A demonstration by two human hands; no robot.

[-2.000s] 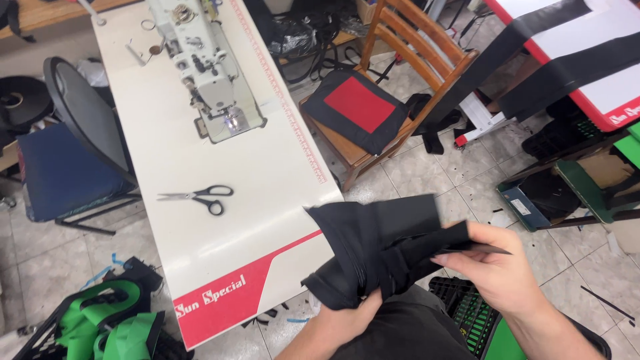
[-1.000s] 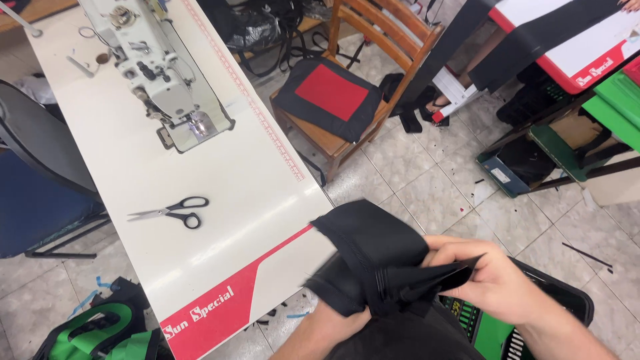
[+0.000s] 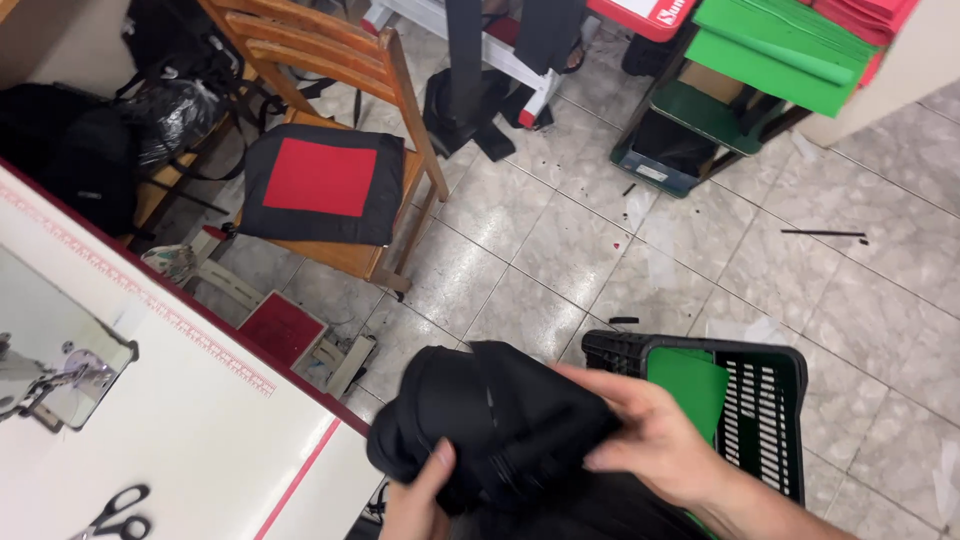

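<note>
A bundle of black fabric (image 3: 487,420) is held in front of me, past the right edge of the white sewing table. My left hand (image 3: 424,487) grips its lower left side, with the thumb on top. My right hand (image 3: 645,427) holds its right end between thumb and fingers. The fabric's folds hide some fingertips. Black-handled scissors (image 3: 120,514) lie on the sewing table (image 3: 187,450) at the lower left. Part of the sewing machine (image 3: 45,390) shows at the left edge.
A wooden chair (image 3: 405,112) bears a black cushion with a red square (image 3: 322,180). A black plastic crate (image 3: 799,405) with green material stands at right on the tiled floor. Green sheets (image 3: 780,52) lie on a rack at upper right. Black bags (image 3: 67,150) are at upper left.
The view has swung right, bringing the crate further into sight. Both hands still hold the black fabric, which now looks more rounded and bunched than one second ago.
</note>
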